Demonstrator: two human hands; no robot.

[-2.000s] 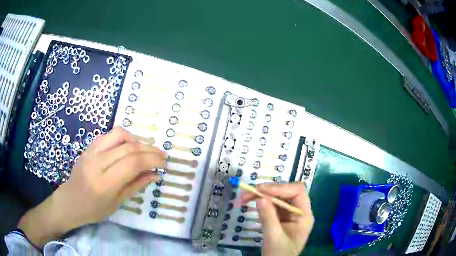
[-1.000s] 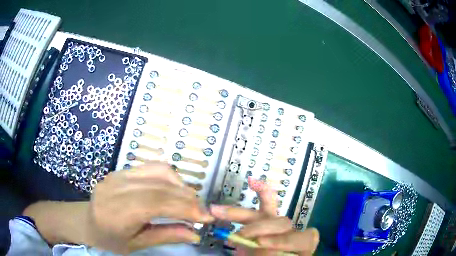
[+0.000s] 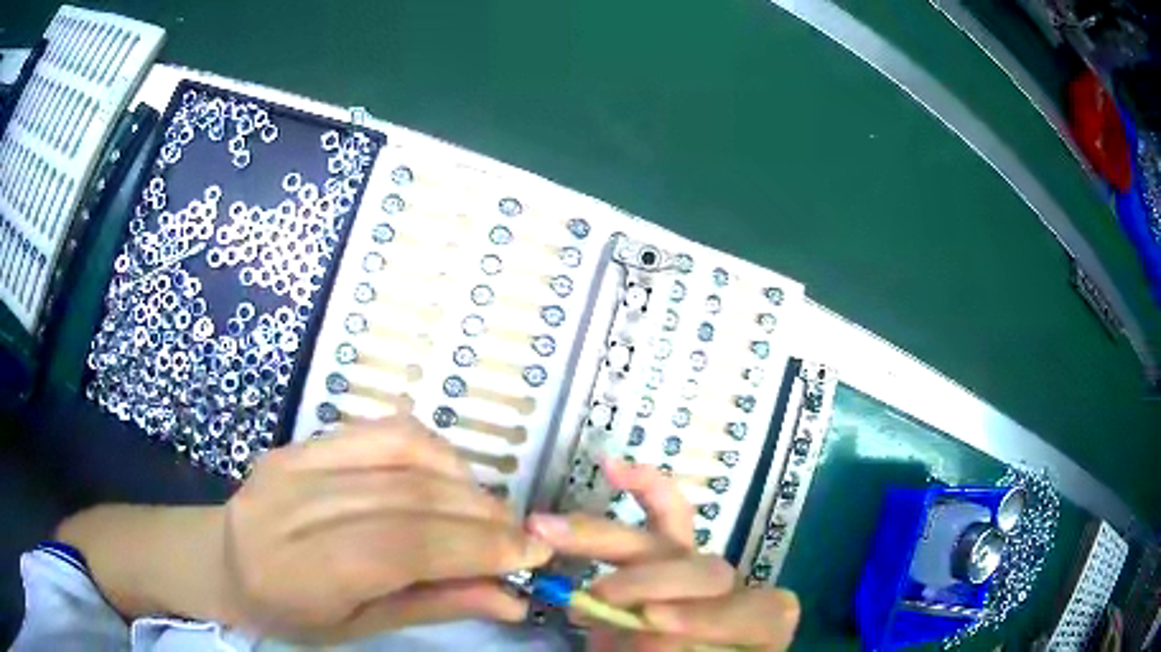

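A brush [image 3: 609, 610] with a yellow handle and blue end is held in my right hand [image 3: 675, 573], low in the view. My left hand [image 3: 369, 529] meets it fingertip to fingertip over the lower end of a grey bar fixture [image 3: 614, 369]. Its fingers are pinched together at a small metal part, mostly hidden. The fixture lies across a white slotted tray [image 3: 439, 306] with rows of round-headed parts; some of its slots look tan. My hands cover the tray's lower part.
A dark tray [image 3: 261, 172] of loose metal rings is at left, beside a cream slotted tray [image 3: 64, 159]. Another bar fixture [image 3: 792, 465] lies right. A blue bin [image 3: 879, 573] holds a round metal pot [image 3: 978, 557], with a ring pile beyond. The green conveyor [image 3: 713, 115] runs behind.
My left hand has moved right and down from the slots. My right hand has moved down with the brush, and the two hands now meet. The whole view has shifted slightly.
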